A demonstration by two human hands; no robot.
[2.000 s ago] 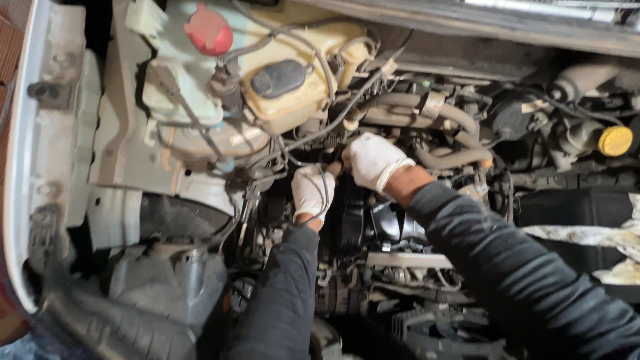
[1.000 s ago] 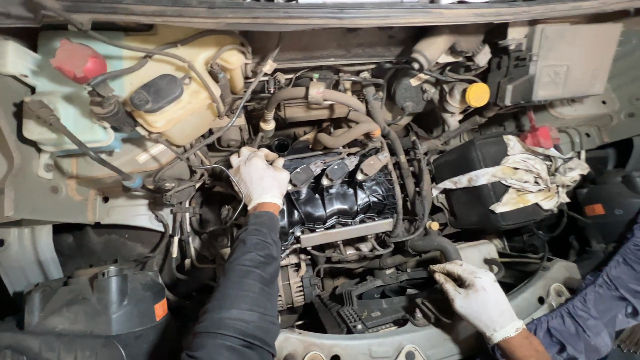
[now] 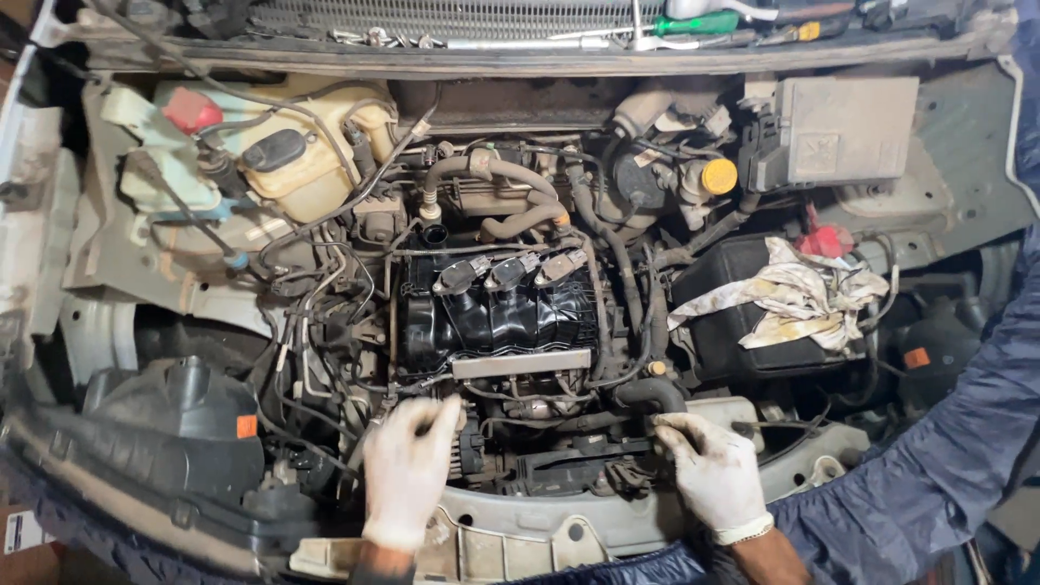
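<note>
My left hand (image 3: 410,467), in a white glove, hovers above the alternator (image 3: 466,447) at the front of the engine; its thumb and fingertips are near each other, and I cannot tell whether anything small is between them. My right hand (image 3: 715,471), gloved too, is over the front right of the engine bay by a black hose (image 3: 654,394), fingers slightly apart and nothing seen in them. Behind them lies the black plastic engine cover (image 3: 520,321) with several ignition coils (image 3: 508,272) on top. At its back left is a round dark opening (image 3: 435,236).
A stained rag (image 3: 792,305) lies on the black battery box (image 3: 719,284). Tools, among them a green-handled screwdriver (image 3: 699,23), lie along the windscreen edge. Reservoirs (image 3: 305,183) stand at the left, a fuse box (image 3: 849,130) at the back right. A blue cover (image 3: 910,487) drapes the front edge.
My left hand has moved from the back left of the engine cover to the front. My right hand, near the engine's back left two seconds ago, is now at the front right. The view has shifted.
</note>
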